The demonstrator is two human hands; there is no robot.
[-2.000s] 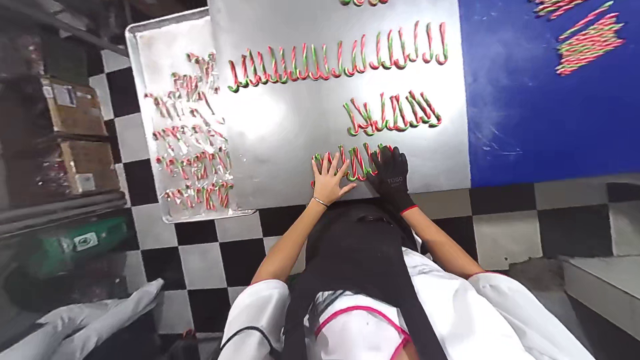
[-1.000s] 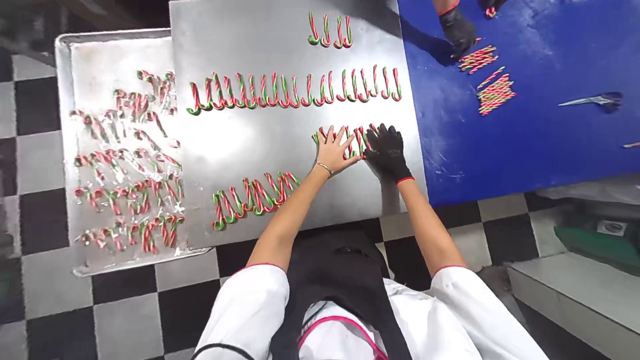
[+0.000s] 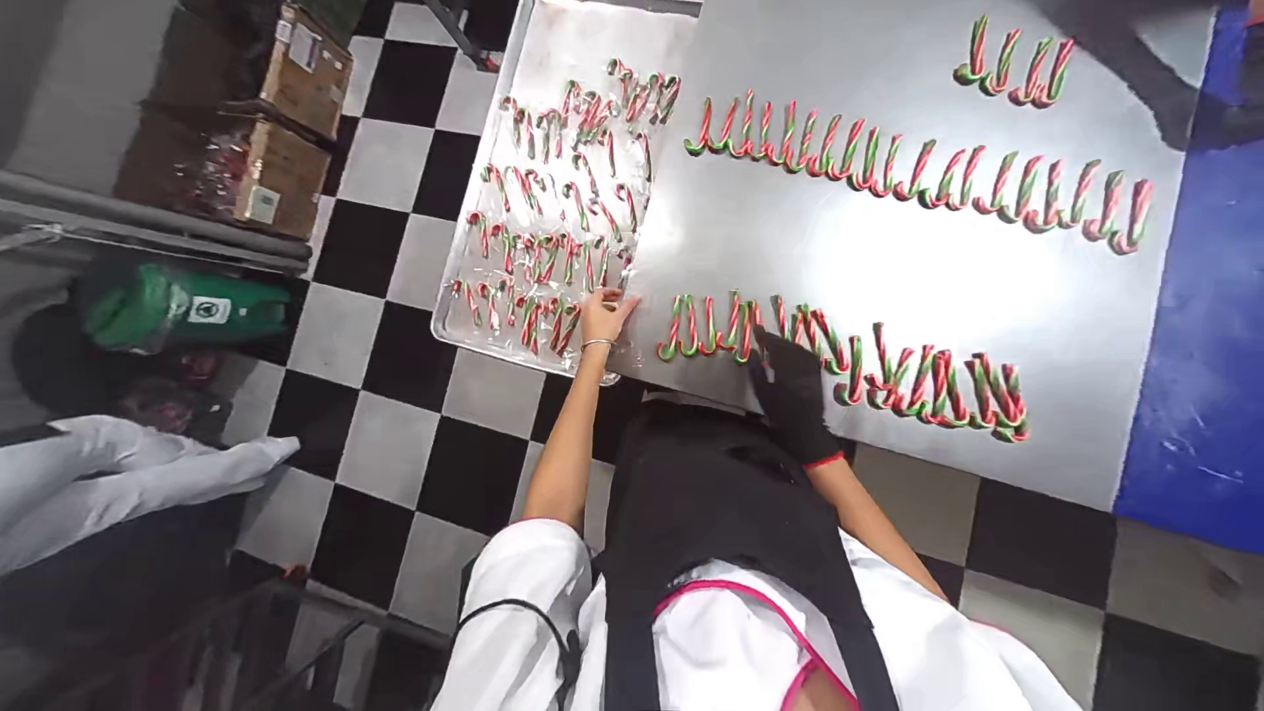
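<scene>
My bare left hand (image 3: 606, 316) is at the right edge of the metal tray (image 3: 446, 286), by the wrapped candy canes (image 3: 543, 259); whether its fingers pinch a wrapper is unclear. My right hand (image 3: 790, 380), in a black glove, touches the near row of unwrapped red, white and green candy canes (image 3: 943, 385). Its fingertips lie at the middle-left of that row, and its grip is hidden. A longer row of candy canes (image 3: 869, 158) crosses the metal tabletop (image 3: 750, 227) farther back. Several more candy canes (image 3: 1017, 64) stand in a short group at the far right.
A blue work surface (image 3: 1195, 395) adjoins the metal one on the right. Past the tray are cardboard boxes (image 3: 286, 178), a green bin (image 3: 188, 308) and a person's white-clad legs (image 3: 148, 474) on the left. A dark arm or its shadow reaches in at the top right.
My left hand has moved left from the candy canes to the tray edge. My right hand has stayed along the near candy canes, which now form one longer row. The view has swung left.
</scene>
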